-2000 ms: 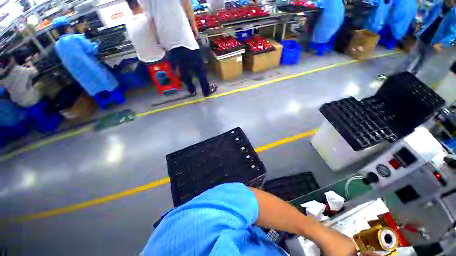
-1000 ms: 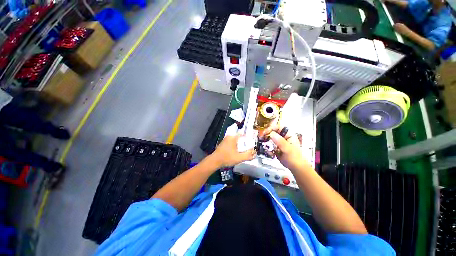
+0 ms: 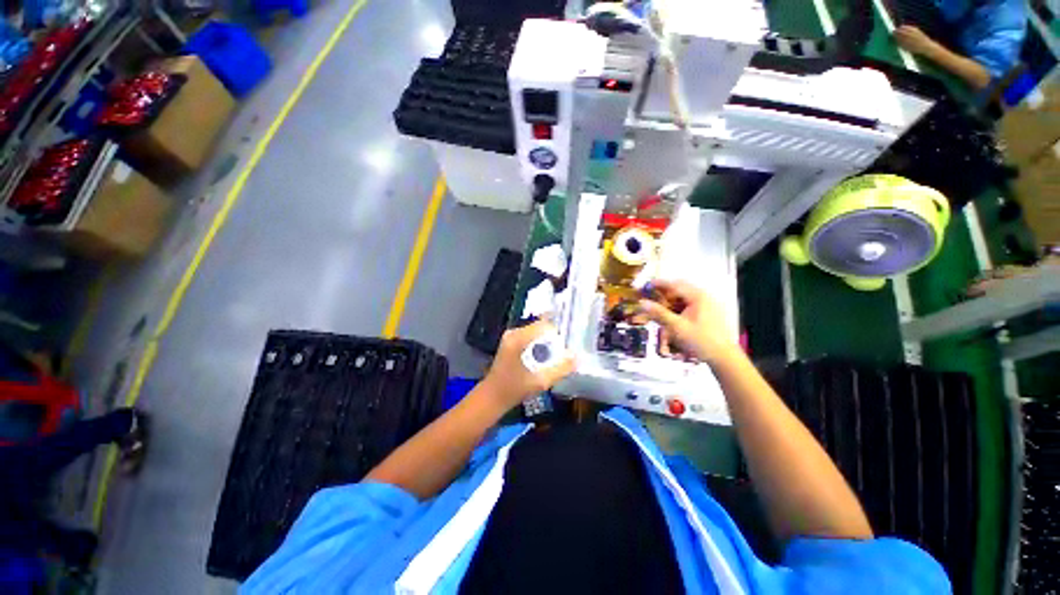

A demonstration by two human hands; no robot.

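Note:
The gold press head [image 3: 631,246] stands over the orange-brown fixture nest [image 3: 618,305] on the white machine base [image 3: 711,401]. A black molded part [image 3: 623,338] lies at the front of the nest. My left hand [image 3: 518,367] is left of the base, closed on a small white item with a dark centre [image 3: 542,353]; what it is cannot be told. My right hand [image 3: 690,322] reaches in from the right, its fingertips at the nest just below the press head. Whether they grip anything is too small to tell.
White tissues [image 3: 548,260] lie left of the base. A red button [image 3: 675,407] is on its front edge. The control box [image 3: 543,110] rises behind left, and a lime-rimmed fan [image 3: 869,236] stands right. Black tray stacks flank me at left [image 3: 331,447] and right [image 3: 889,447].
The view has swung from the aisle to the machine. Since one second ago, my left hand has drawn slightly back from the nest with the white item, and my right hand has shifted right and up.

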